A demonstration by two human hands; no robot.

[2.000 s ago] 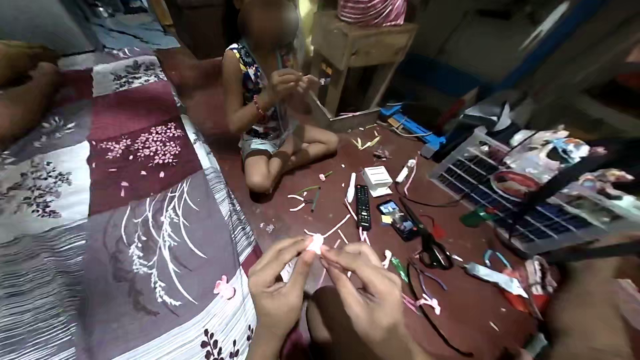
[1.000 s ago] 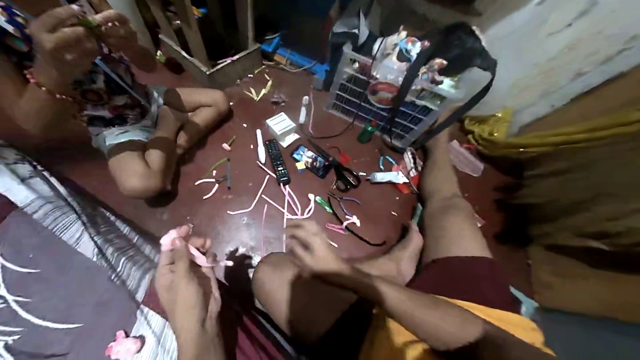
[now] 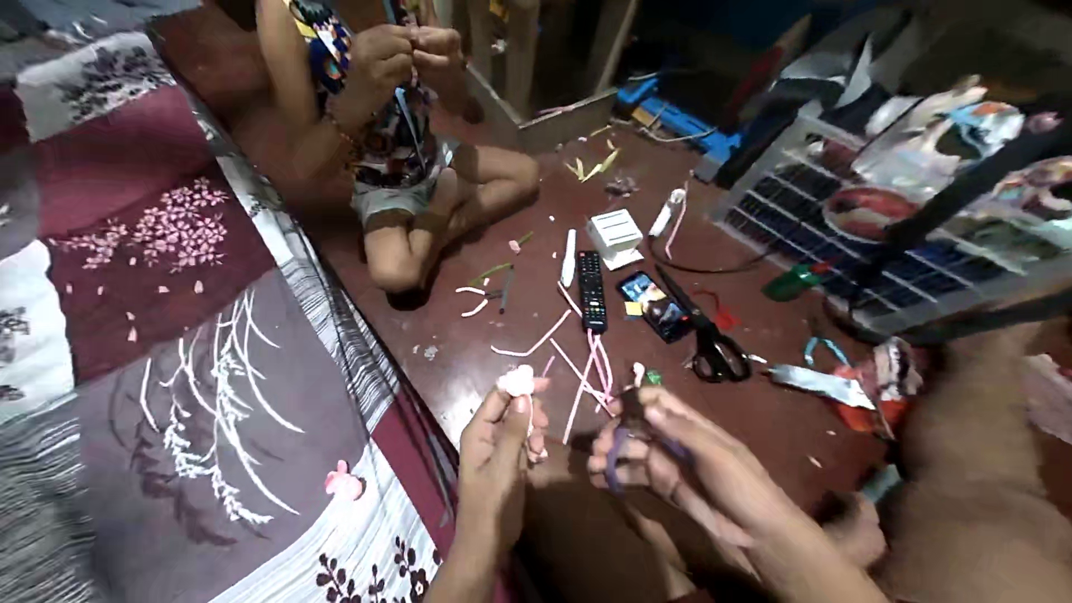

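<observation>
My left hand (image 3: 500, 452) pinches a small pale pink craft piece (image 3: 519, 382), rounded at the top with a thin strand hanging beside the fingers. To its right, my right hand (image 3: 682, 456) holds a small tool with purple handles (image 3: 617, 459), which looks like pliers or cutters; its tip is blurred. The two hands are apart. Pink and white craft stems (image 3: 584, 377) lie on the floor just beyond them. A remote control (image 3: 591, 291), a smartphone (image 3: 657, 306) with a lit screen and black-handled scissors (image 3: 718, 356) lie farther forward. A pink flower-like piece (image 3: 343, 481) rests on the patterned cloth.
Another person (image 3: 402, 142) sits cross-legged ahead, both hands raised around a small item. A white box (image 3: 615, 234) stands beyond the phone. At right is a plastic basket (image 3: 779, 193) with assorted materials; a tube (image 3: 821, 385) lies before it. The patterned cloth (image 3: 193, 335) covers the left side.
My right hand, blurred over the floor pieces a second ago, now holds the purple-handled tool near my left hand. Two seconds ago both hands met at the white piece. The view has swung right and back.
</observation>
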